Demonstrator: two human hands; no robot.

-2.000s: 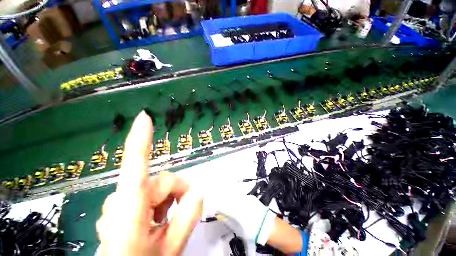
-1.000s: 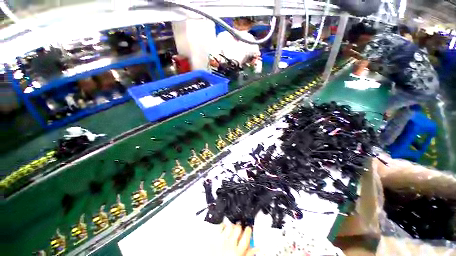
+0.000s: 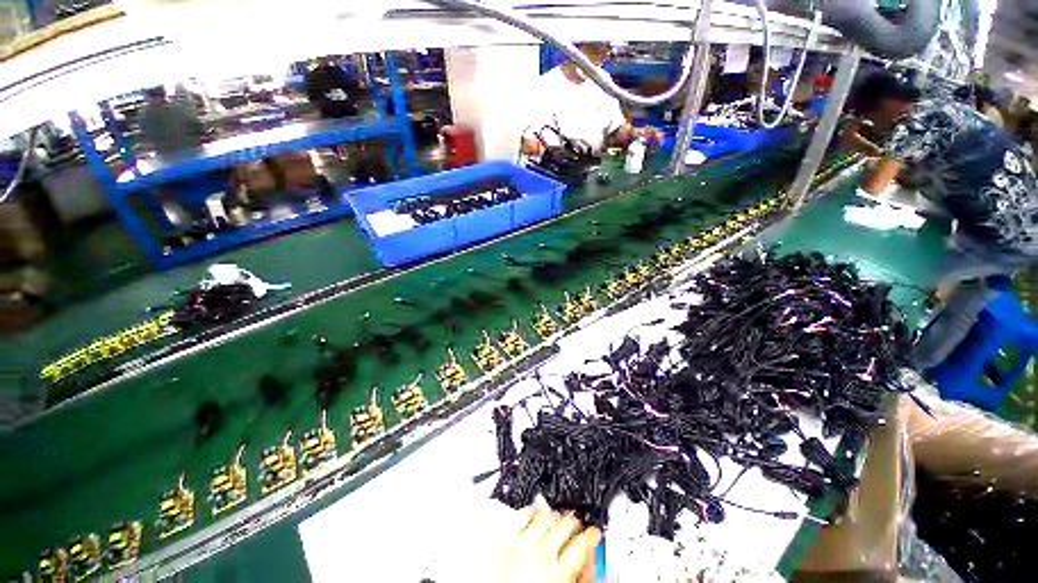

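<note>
My right hand is at the bottom edge, partly cut off, with a blue band at the wrist and a speckled sleeve. Its fingertips touch the near edge of a large tangled heap of black cables. Whether the fingers grip a cable cannot be told. The heap lies on a white sheet and shows small red and white wire tips. My left hand is not in view. Small yellow circuit boards stand in a row along the near edge of the green conveyor belt.
Dark cable bundles lie along the belt. Across it are a blue bin holding black items and a row of yellow boards. At right are an open carton, a blue stool and a seated person. Another person sits across. Metal posts and a grey hose hang above.
The view has turned right and risen since the first frame. The pointing left hand has left the picture. My right hand has come to the cable heap's near edge and stays there.
</note>
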